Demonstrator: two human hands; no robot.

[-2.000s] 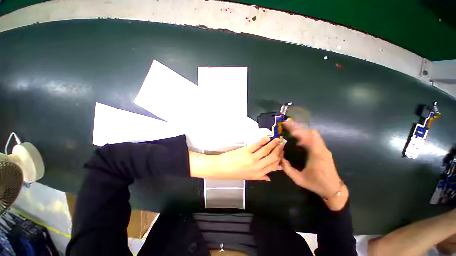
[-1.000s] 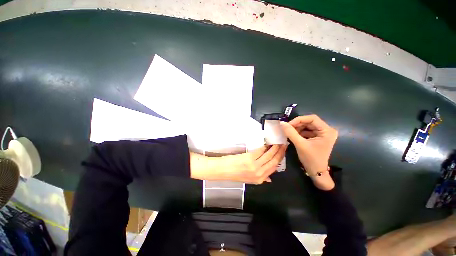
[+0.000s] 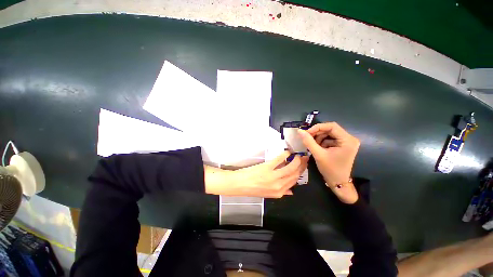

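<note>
A phone mainboard assembly (image 3: 303, 176) lies on the bench in front of me, partly hidden by my hands. Its black end points away from me. My left hand (image 3: 265, 177) holds it from the left, fingertips on its blue part. A pale adhesive square (image 3: 293, 139) lies over the board's upper part. My right hand (image 3: 331, 149) pinches the square's right edge between thumb and forefinger. Overlapping white sticker sheets (image 3: 242, 103) fan out to the left of the board. One strip with grey squares (image 3: 241, 212) runs under my left forearm.
Another mainboard assembly (image 3: 453, 149) lies at the right, with several more (image 3: 481, 200) at the right edge. A white rail (image 3: 238, 15) borders the bench beyond the sheets, with a green belt behind. A small fan (image 3: 27, 172) stands at the left. Another person's forearm (image 3: 448, 259) is at the lower right.
My right hand has come in from the right of the board with the adhesive square. Over the last second the square has moved slightly, and blue board shows below it. My left hand stays nearly in place.
</note>
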